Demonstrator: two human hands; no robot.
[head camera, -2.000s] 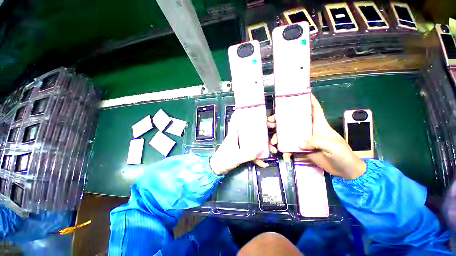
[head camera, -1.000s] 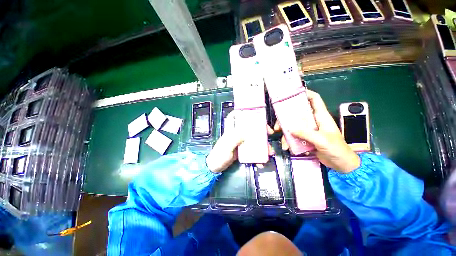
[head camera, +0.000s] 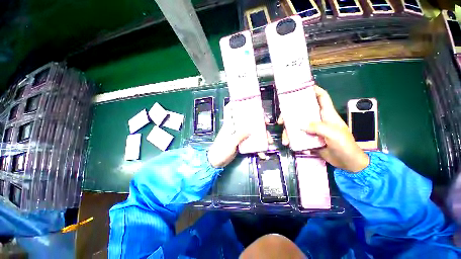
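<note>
My left hand holds an open pink flip phone by its lower half. My right hand holds a second open flip phone beside it, a little higher. Both phones show pale outer faces with a dark oval at the top end and a hinge line across the middle. The phones stand side by side with a gap between them. They are over a clear blister tray. In the tray a dark-faced phone and a pink phone piece lie in the front pockets; more dark-faced phones lie behind.
Several small white rectangles lie loose at left. Ribbed clear stacked trays stand at the left edge. A closed phone lies on the green mat at right. Gold-framed phones sit in trays at the back. A metal post rises behind.
My right hand's phone, tilted left a second ago, is now more upright and set apart from the other. The left phone has moved slightly left and tilted a little.
</note>
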